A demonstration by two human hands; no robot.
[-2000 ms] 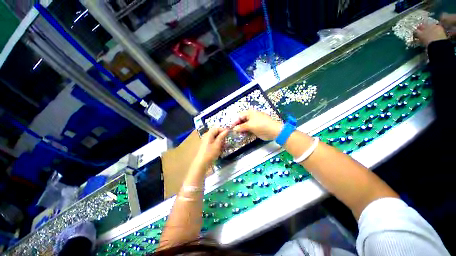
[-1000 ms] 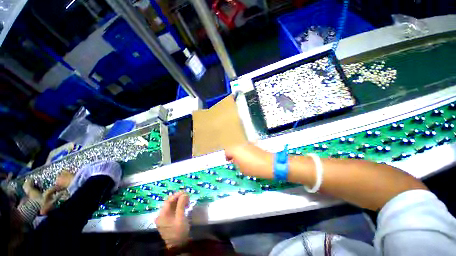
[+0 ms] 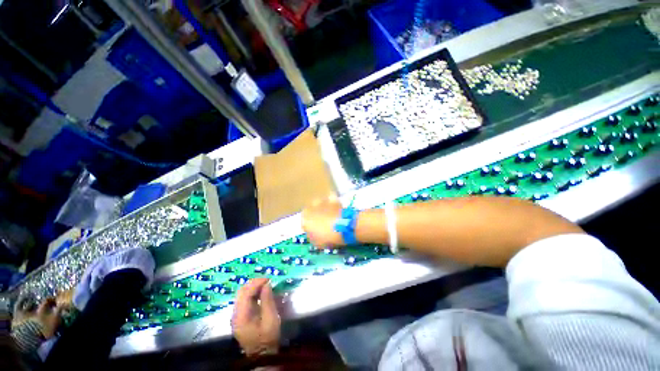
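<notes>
A long green strip of circuit boards (image 3: 217,282) with rows of small dark, bright-topped parts crosses in front of me. My right hand (image 3: 323,222), with a blue wrist strap (image 3: 347,224), is over the strip's far edge, back up; its fingertips are hidden and what it holds cannot be told. My left hand (image 3: 257,316) is at the strip's near white edge, thumb and fingers close together; any small part between them is too small to see. A black tray (image 3: 474,119) of small white components lies behind the strip.
Loose white components (image 3: 512,78) lie right of the tray. Brown cardboard (image 3: 293,177) stands left of it, then a neighbour's long bin (image 3: 216,210) of silvery parts. A person's dark sleeve (image 3: 101,315) reaches in at left. A blue bin (image 3: 383,36) and metal posts are behind.
Both hands have left the component tray since the oldest frame. Since the later one, my right hand has moved slightly left over the boards; my left hand has barely moved. The view has shifted.
</notes>
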